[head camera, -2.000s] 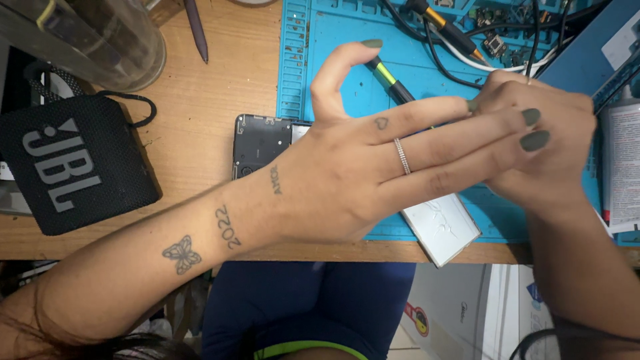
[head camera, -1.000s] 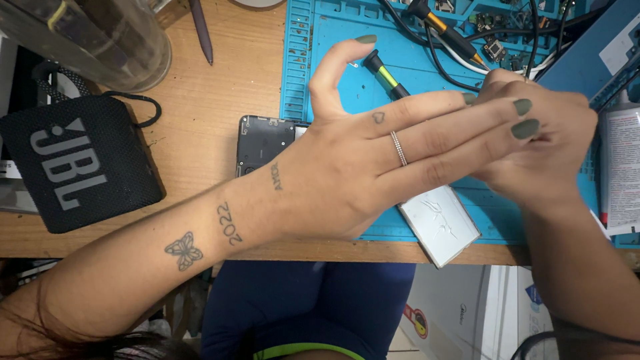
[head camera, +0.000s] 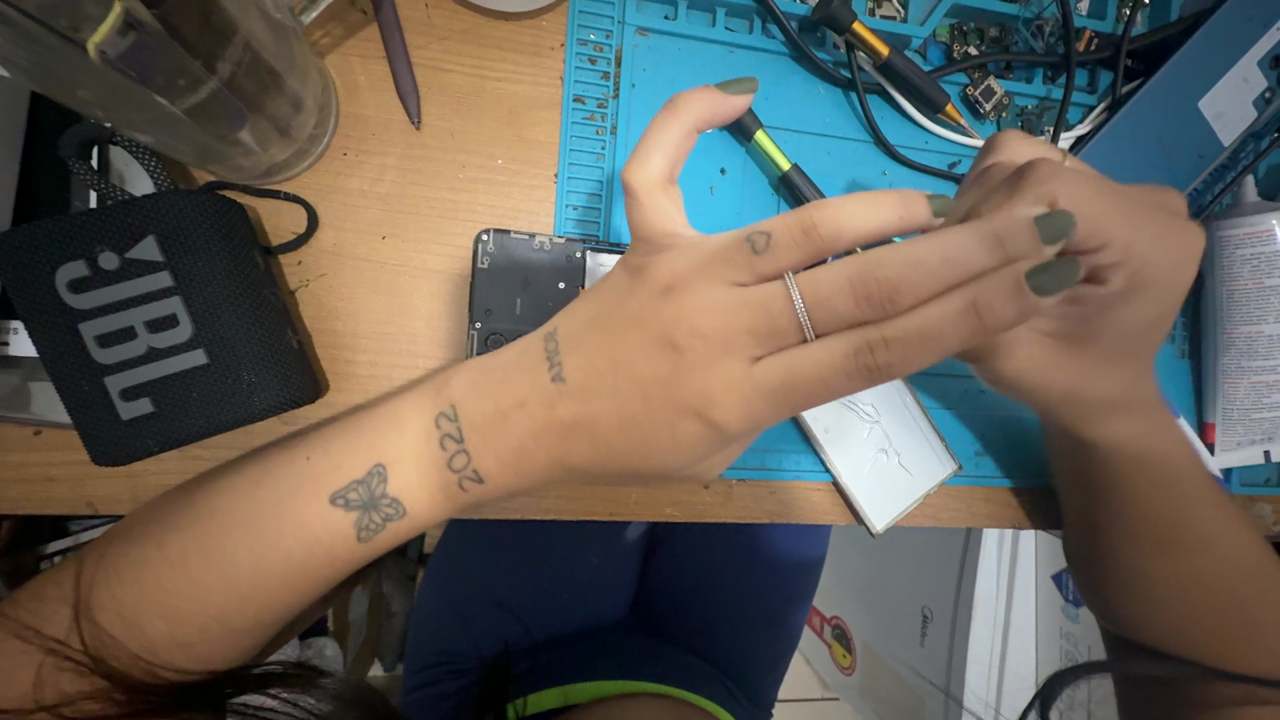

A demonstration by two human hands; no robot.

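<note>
My left hand (head camera: 700,330) stretches flat across the view, palm down, thumb raised, its fingertips against my right hand. My right hand (head camera: 1080,260) is curled with the fingers bent in; whether something small is inside is hidden. Beneath my left hand lies an opened phone (head camera: 525,285), mostly covered. A silvery phone battery (head camera: 885,450), its face creased, sticks out below my left fingers and over the table edge. Behind my fingers a black and green pen-like tool (head camera: 770,155) rests on the blue silicone repair mat (head camera: 680,110).
On the left stand a black JBL speaker (head camera: 160,310) and a clear container (head camera: 230,100). A dark pen (head camera: 398,65) lies near them. Cables, a soldering iron (head camera: 900,70) and small circuit boards (head camera: 985,95) fill the upper right. A white tube (head camera: 1243,330) lies at the right edge.
</note>
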